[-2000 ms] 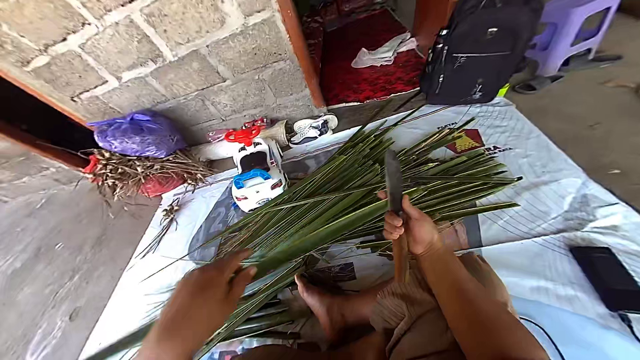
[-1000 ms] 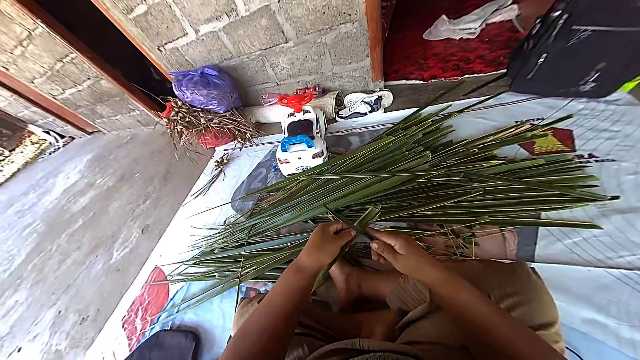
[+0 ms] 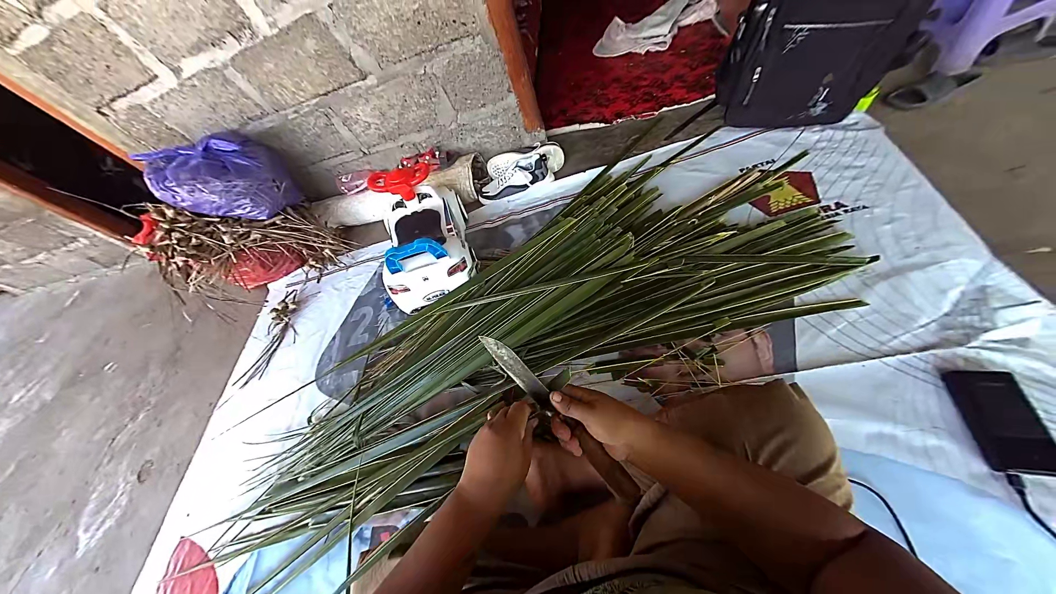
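Note:
My right hand is closed on a knife, whose blade points up and to the left and whose long handle runs back toward my lap. Close beside it, my left hand has its fingers curled at the blade's base, on what looks like a palm leaf strip, though the fingers mostly hide it. Beyond both hands a large pile of long green palm leaflets lies across a printed plastic banner. Small leaf scraps are strewn near my knee.
A white toy ride-on car touches the pile's far side. Behind it are sneakers by the block wall. A purple bag rests on dry stalks at left. A black suitcase stands at back right, a black phone lies at right.
Two seconds ago my left hand was stretched out over a long leaf at the left; now it is beside my right hand. The knife blade, not visible a second ago, shows again.

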